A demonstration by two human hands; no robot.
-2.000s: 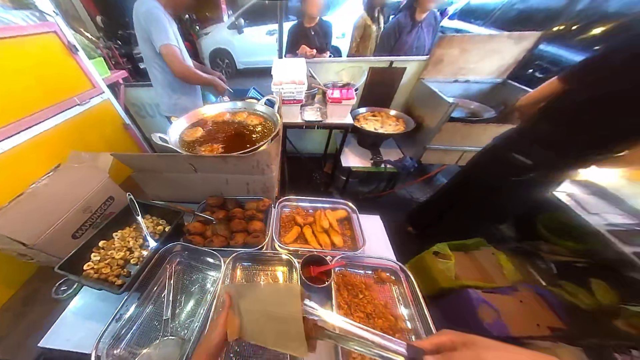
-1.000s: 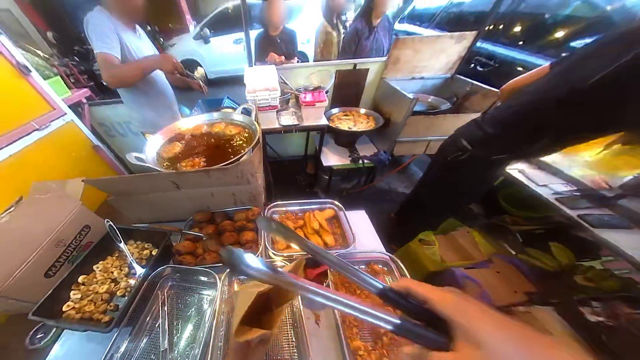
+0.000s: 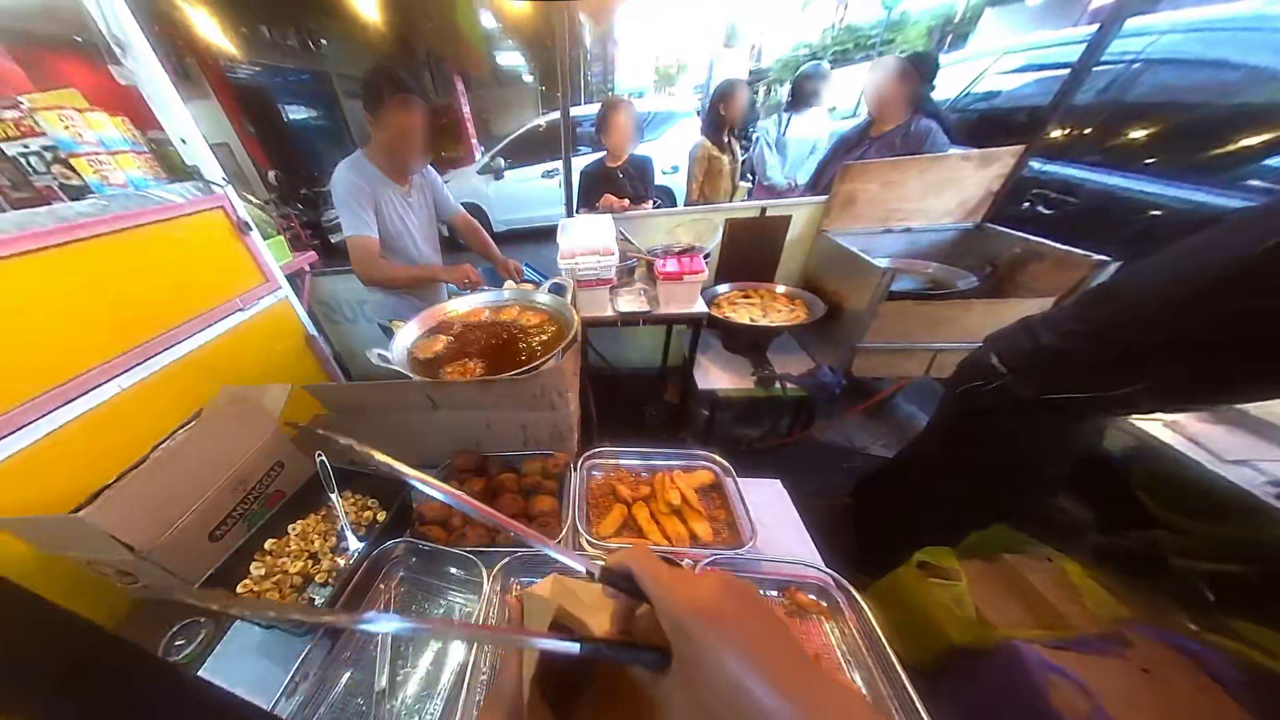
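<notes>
My right hand (image 3: pixel 720 640) grips the black handles of long metal tongs (image 3: pixel 470 510), whose arms are spread apart and reach left over the trays. Below it my left hand (image 3: pixel 508 660), mostly hidden, holds a brown paper bag (image 3: pixel 570 605) with its mouth up. Beyond the bag, a clear tray (image 3: pixel 592 540) holds long golden fritters (image 3: pixel 665 508). Round brown fritters (image 3: pixel 490 500) fill the tray to its left. A black tray at the left holds small pale round pieces (image 3: pixel 310 550) and a slotted spoon (image 3: pixel 340 505). At the right a clear tray (image 3: pixel 870 640) has crisp bits.
A large pan of hot oil (image 3: pixel 480 340) stands behind a cardboard sheet (image 3: pixel 450 415), with a person (image 3: pixel 390 210) beside it. Another pan of fritters (image 3: pixel 762 305) is farther back. A cardboard box (image 3: pixel 200 480) is at the left; bags (image 3: pixel 980 590) lie at the right. A dark-clothed person stands close at the right.
The paper, flat two seconds ago, is now an opened bag. The tongs have swung left over the trays, their arms wider apart. The view has tilted up.
</notes>
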